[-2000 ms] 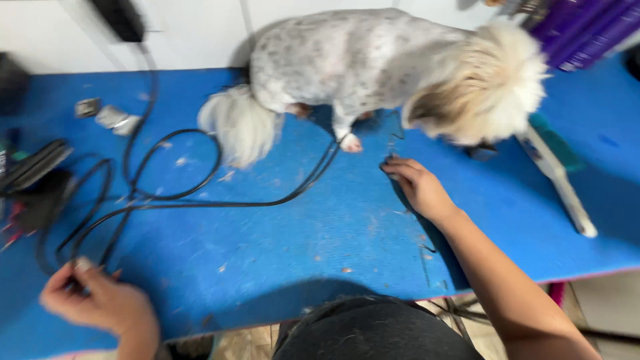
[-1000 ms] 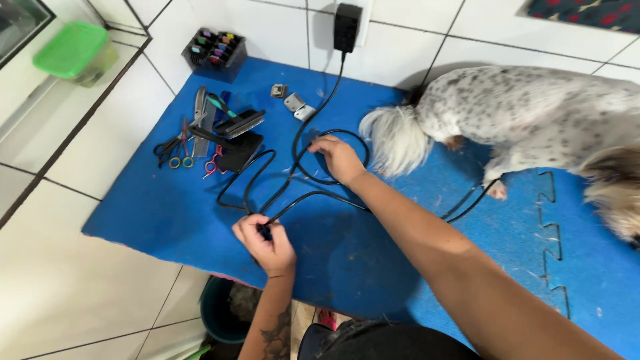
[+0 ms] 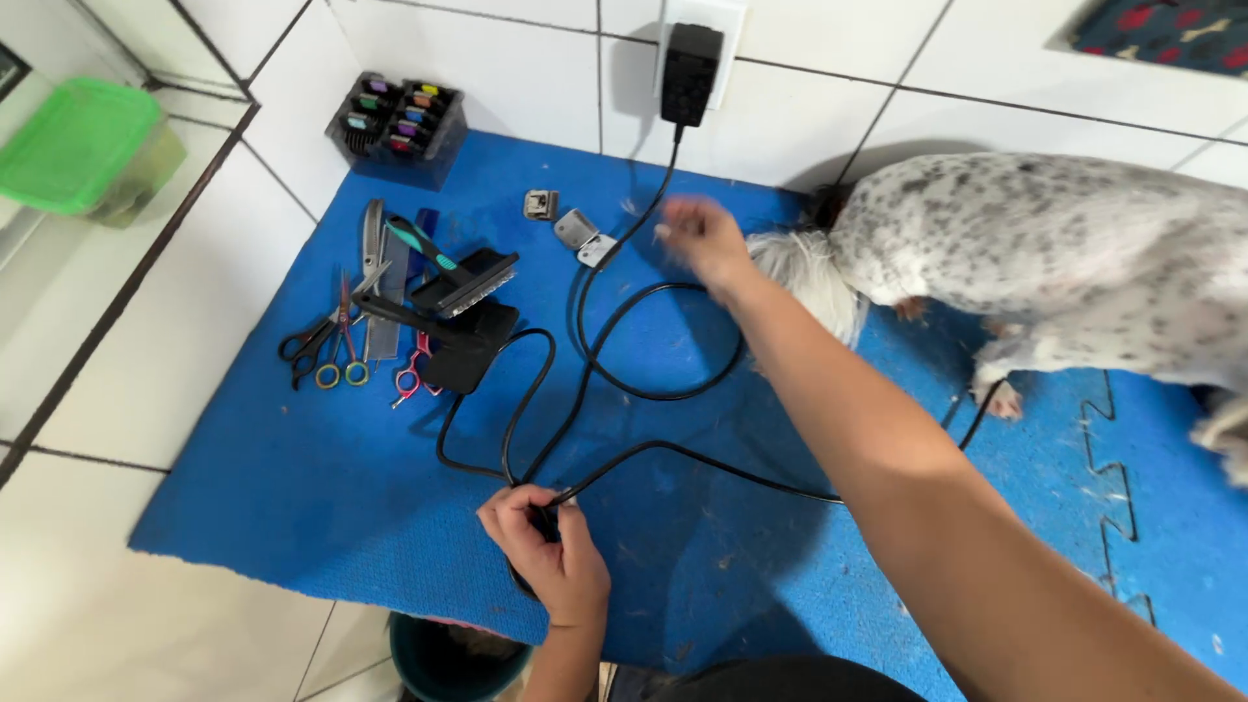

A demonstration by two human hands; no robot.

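Note:
My left hand (image 3: 551, 556) grips a gathered black power cord (image 3: 531, 468) near the front edge of the blue foam mat (image 3: 390, 478). Blurred, my right hand (image 3: 704, 244) hangs between the dog's tail and the cord, its fingers bent; whether it holds anything is not plain. The cord runs in loops over the mat and up to a black plug adapter (image 3: 690, 73) in the wall outlet. A spotted white dog (image 3: 1033, 234) stands at the right, its head out of view. Metal clipper blades (image 3: 583, 237) lie left of my right hand.
At the left lie a slicker brush (image 3: 466, 283), grooming scissors (image 3: 341, 341), pink-handled scissors (image 3: 414, 370) and a comb (image 3: 387, 312). A case of clipper guard combs (image 3: 400, 127) stands by the wall. Below the mat's edge is a dark green bucket (image 3: 453, 658); a green-lidded container (image 3: 93, 146) sits at upper left.
My right hand, beside the dog two seconds ago, was on the cord loop one second ago and has since moved up off it. My left hand keeps hold of the cord. The view has swung left.

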